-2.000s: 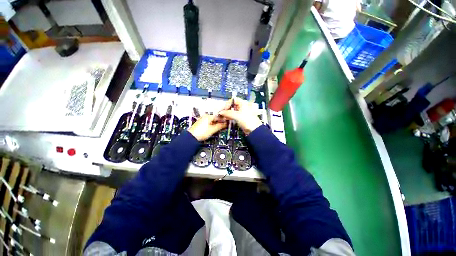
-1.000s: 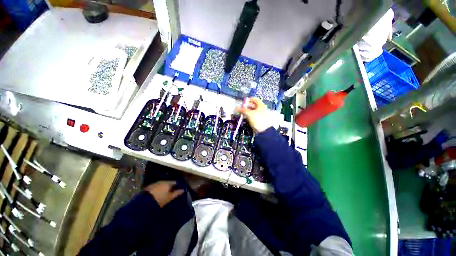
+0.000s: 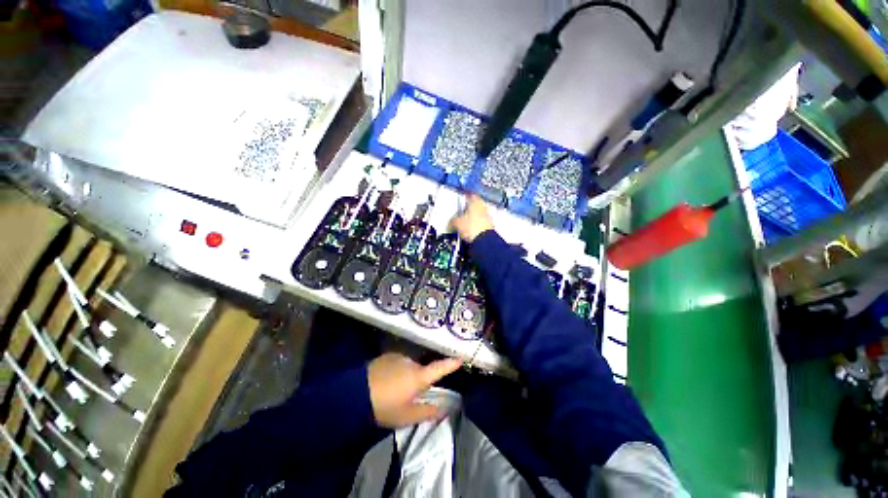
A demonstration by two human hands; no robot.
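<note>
Several black housings [image 3: 394,292] stand side by side on the white bench edge, with green circuit boards and thin wires inside and round discs at their near ends. My right hand [image 3: 472,220] is at the far ends of the middle housings, just in front of the blue bins [image 3: 425,166]; whether its fingers hold anything is too small to tell. My right sleeve covers part of the row. My left hand [image 3: 407,389] is below the bench's near edge, fingers apart, with nothing seen in it. A dark electric screwdriver [image 3: 521,92] hangs over the bins.
A grey screwdriver [image 3: 643,136] hangs at the right, near a red bottle-shaped object [image 3: 664,236] over the green conveyor belt [image 3: 682,340]. A white machine [image 3: 185,107] is at the left. White rods [image 3: 83,374] stand at lower left. A blue crate [image 3: 794,180] is beyond the belt.
The view has turned, shifting the bench scene rightward. My left hand left the housings for below the bench edge, then moved right and opened. My right hand has moved left along the row's far ends.
</note>
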